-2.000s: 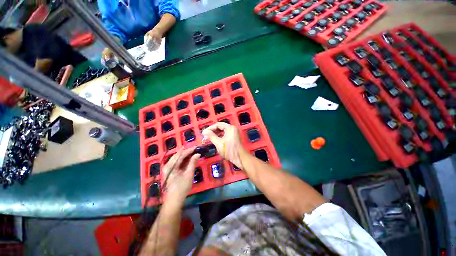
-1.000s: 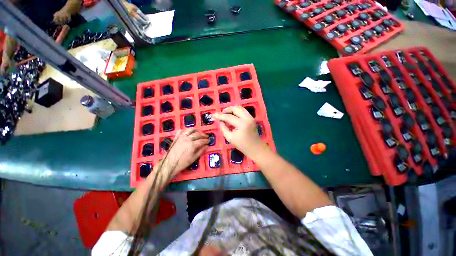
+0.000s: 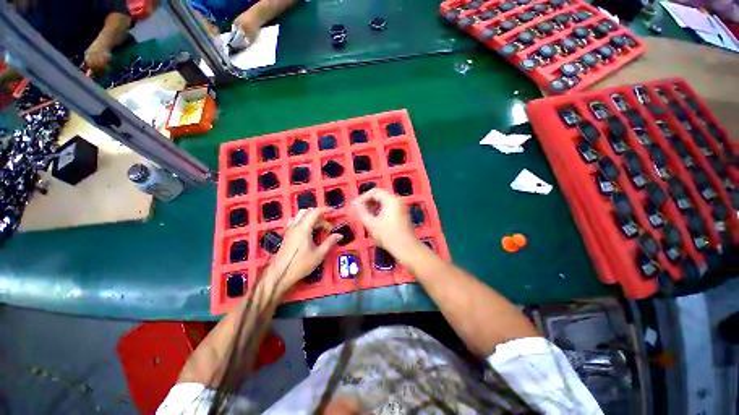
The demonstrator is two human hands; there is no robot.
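A red parts tray (image 3: 217, 267) with rows of square pockets lies in front of me on the green bench. Its pockets hold dark rounded-square units, one per pocket. My left hand (image 3: 301, 247) is over the lower middle of the tray, with thumb and forefinger spread around a black unit (image 3: 342, 234); whether they touch it is unclear. My right hand (image 3: 382, 217) is over the tray just right of it, thumb and forefinger curled close together; whether something small is between them cannot be made out. One bottom-row unit (image 3: 348, 266) has a bright whitish face.
Stacked red trays (image 3: 559, 162) with opened units stand at right, another loaded tray (image 3: 519, 57) behind. White scraps (image 3: 531, 182) and an orange piece (image 3: 514, 242) lie between. At left are a metal post (image 3: 121, 121), grey bottle (image 3: 155, 181), black block (image 3: 74, 160) and orange box (image 3: 191, 112). Coworkers' hands show opposite.
Two seconds ago both hands worked at a dark unit above the tray. Since one second ago, my left thumb and forefinger have spread around a unit. A clear crumpled bit now shows on the far green bench.
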